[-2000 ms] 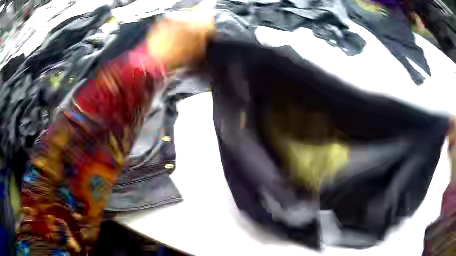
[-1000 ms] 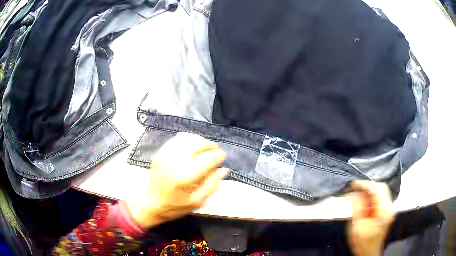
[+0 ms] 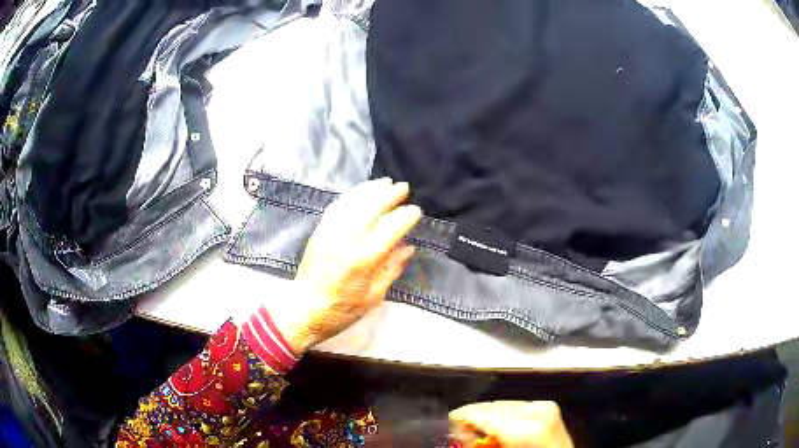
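A grey-black denim jacket lies spread with its black lining (image 3: 543, 114) up. Its stitched collar (image 3: 438, 297) runs along the near side, with a dark label (image 3: 482, 251) with pale lettering. My left hand (image 3: 355, 262) lies palm down on the collar, left of the label, fingers slightly apart. My right hand (image 3: 512, 424) is low at the bottom edge, below the table edge, partly cut off and curled; whether it holds anything cannot be told.
Another grey-black jacket (image 3: 131, 236) lies at the left, its collar near the first one. More dark cloth is heaped at the far left. The white table (image 3: 745, 324) has a curved near edge, with dark cloth (image 3: 648, 398) below it.
My right hand has left the collar's right end and moved down and left. My left hand has moved slightly up. The pale patch on the collar no longer shows; the dark label does.
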